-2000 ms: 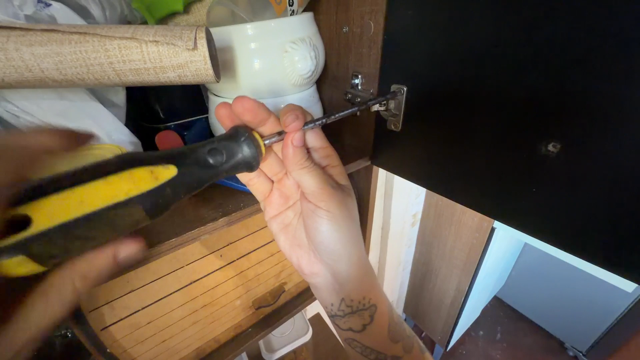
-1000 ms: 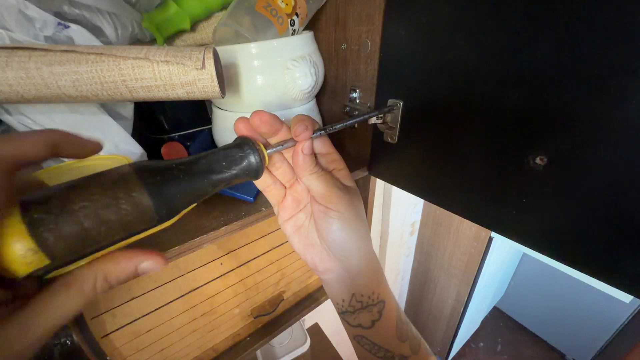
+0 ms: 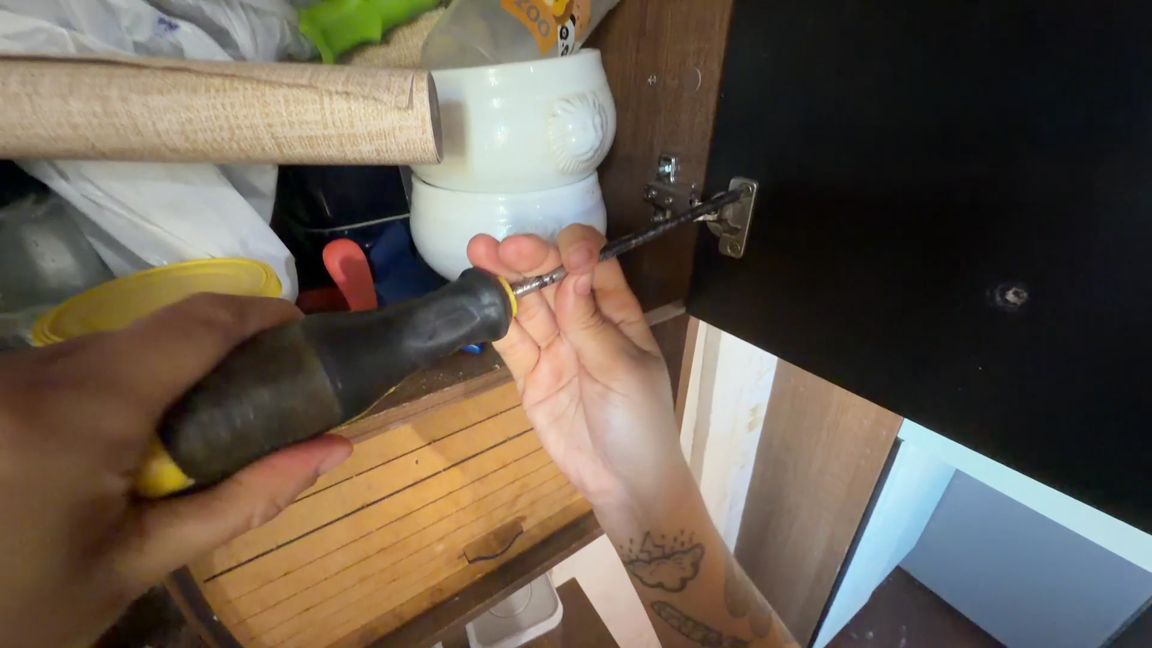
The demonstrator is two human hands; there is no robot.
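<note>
A large screwdriver with a black and yellow handle slants up to the right. My left hand, at the left edge, is wrapped around the rear of the handle. Finger and thumb of my right hand pinch the metal shaft just ahead of the handle, palm towards me. The shaft's dark far end lies at a metal hinge cup on the black panel; the exact contact of the tip is unclear. The hinge's other part sits on the brown cabinet side wall.
Stacked white ceramic bowls, a beige patterned roll, white plastic bags and a yellow lid crowd the cabinet behind my hands. Below is a slatted wooden panel. A hole marks the black panel.
My left hand, blurred and looser around the handle before, has closed on it. The handle has turned, showing less yellow. My right hand keeps its pinch on the shaft.
</note>
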